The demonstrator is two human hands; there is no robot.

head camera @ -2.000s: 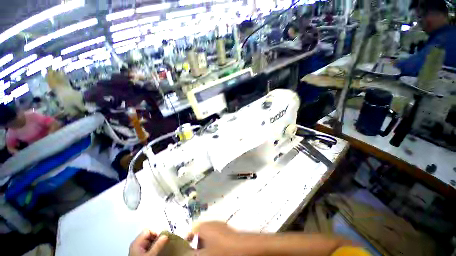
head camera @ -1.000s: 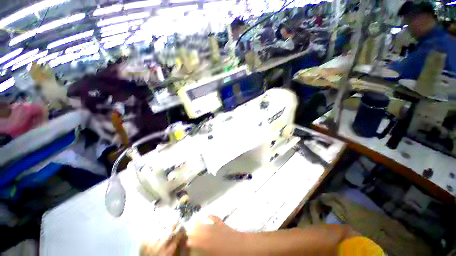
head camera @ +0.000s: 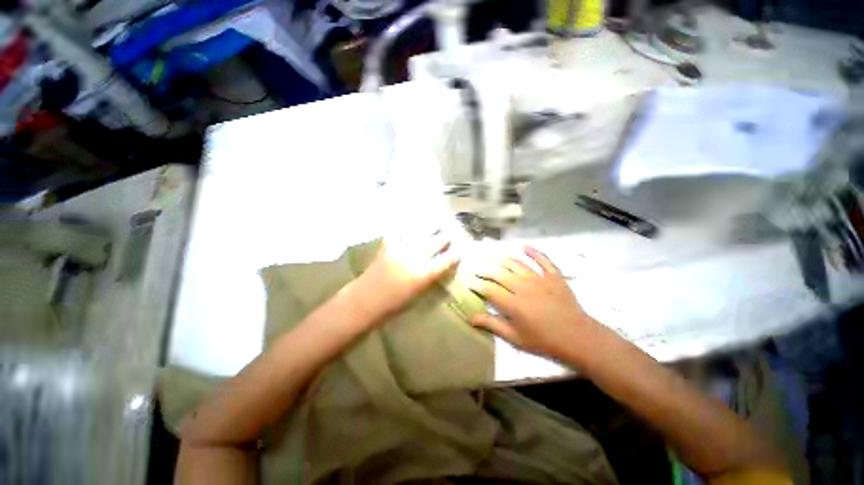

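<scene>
A khaki garment piece [head camera: 379,379] lies over the front edge of the white table and hangs down towards my lap. My left hand [head camera: 412,265] lies on its upper edge, washed out by the lamp light, just in front of the needle area. My right hand [head camera: 531,303] lies to the right with fingers spread, its fingertips at the cloth's right edge. Whether either hand pinches the cloth is unclear. The presser foot and needle area [head camera: 483,223] of the white sewing machine [head camera: 493,123] is just beyond both hands, blurred.
Dark thread snips [head camera: 618,216] lie on the machine bed. A white paper sheet [head camera: 729,133] is on the machine body. Dark scissors [head camera: 810,260] are at the right. An older beige-grey machine [head camera: 57,246] stands at the left. Blue and white cloth [head camera: 204,38] is at the upper left.
The view has swung down and closer to the table. Both forearms and the large khaki cloth now show. My hands, earlier close together at the lower picture edge, are now apart on the cloth near the needle.
</scene>
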